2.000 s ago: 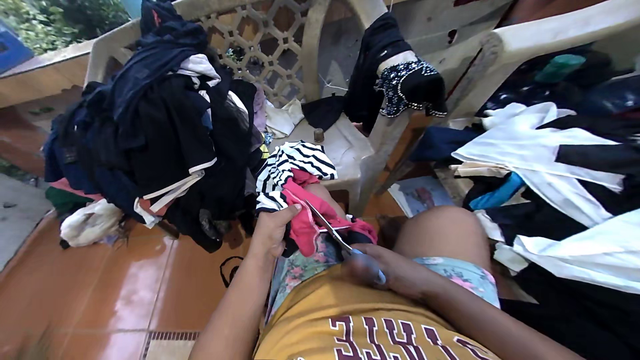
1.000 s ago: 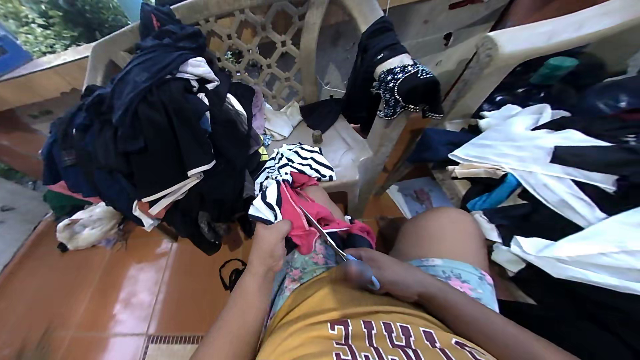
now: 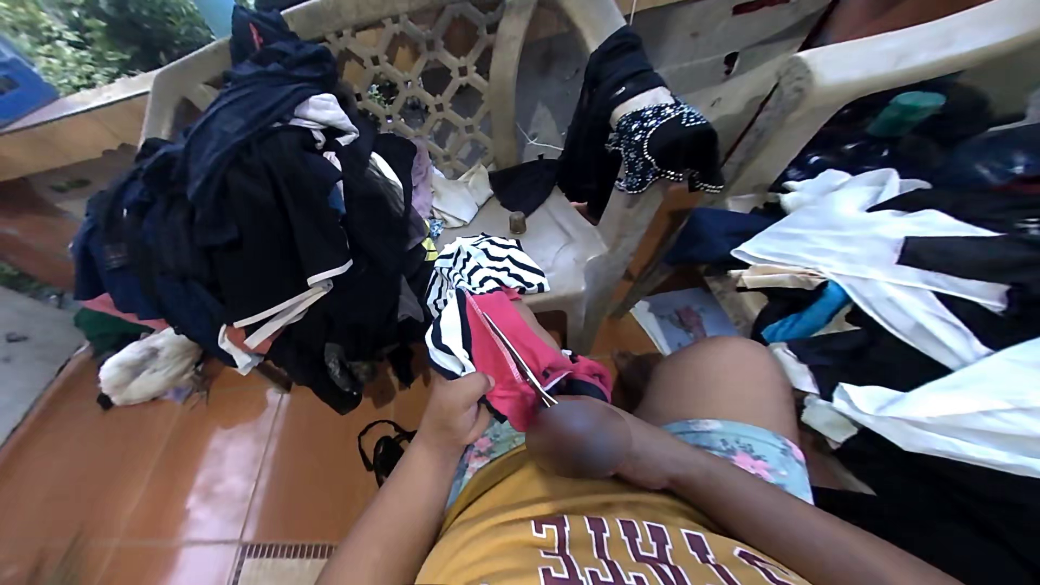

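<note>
A garment of pink fabric [image 3: 526, 357] with black-and-white striped fabric [image 3: 487, 268] lies over my lap and reaches the chair seat. My left hand [image 3: 459, 410] pinches its striped edge between thumb and fingers. My right hand [image 3: 581, 437], blurred, holds a pair of scissors [image 3: 524, 370], whose handles are hidden in the hand. The long metal blades lie along the pink fabric and point up and left, close to a pale seam line. Dark fabric shows beside the pink near my right hand.
A large heap of dark clothes [image 3: 244, 203] covers the left of a plastic chair [image 3: 561, 244]. A black beaded garment [image 3: 666, 142] hangs over its arm. White garments [image 3: 886, 244] and black ones lie at right. A black strapped item [image 3: 388, 447] lies on the tiled floor [image 3: 162, 463].
The blue scissor handles, visible in my right hand before, are now hidden by it. The scissors remain against the pink fabric, and my left hand still holds the striped edge.
</note>
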